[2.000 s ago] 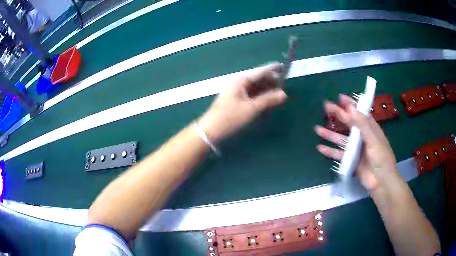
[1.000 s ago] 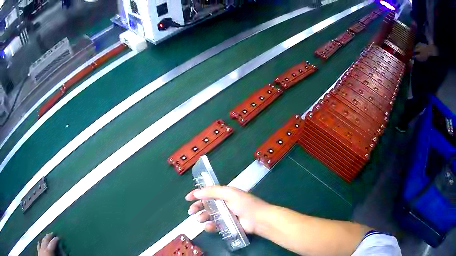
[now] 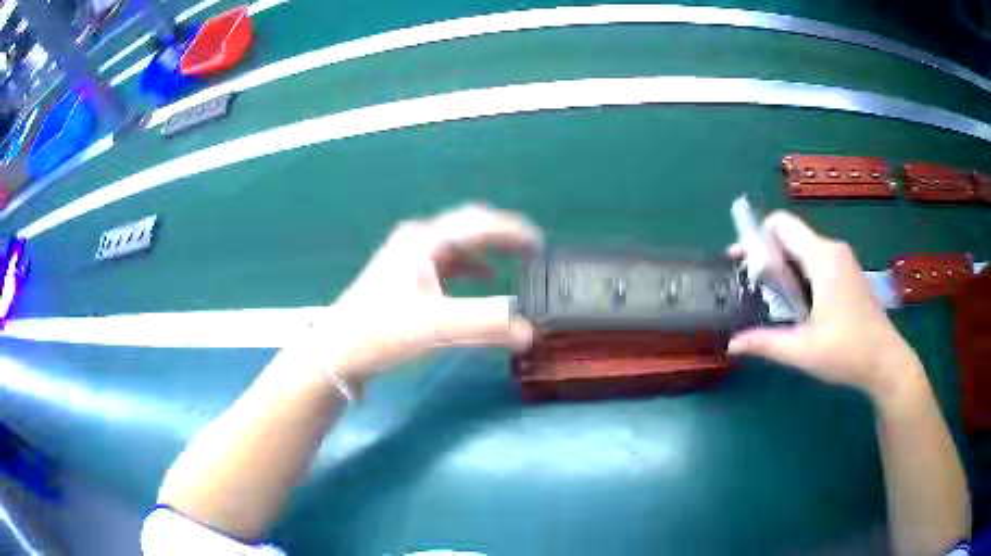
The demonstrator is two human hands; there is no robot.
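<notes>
A grey fixture plate (image 3: 641,290) with four round spots in a row is held level in front of me, blurred. My left hand (image 3: 435,288) grips its left end between thumb and fingers. My right hand (image 3: 831,304) is at its right end and also holds the silver-white metal cover (image 3: 766,255), seen tilted and nearly edge-on. A red fixture base (image 3: 625,375) lies just below the grey plate, on the near edge of the bench. Whether plate and base touch is not clear.
More red fixtures (image 3: 837,176) lie at the right, one on the near strip (image 3: 932,276). A dark red block (image 3: 975,348) is at the right rim. Small grey plates lie at the left (image 3: 127,238) and upper left (image 3: 198,113). A red bin (image 3: 217,41) and blue bin (image 3: 63,133) stand upper left.
The view has swung back left from the red stock. My left hand has come in from the lower left and now holds the grey plate. The metal cover is still in my right hand.
</notes>
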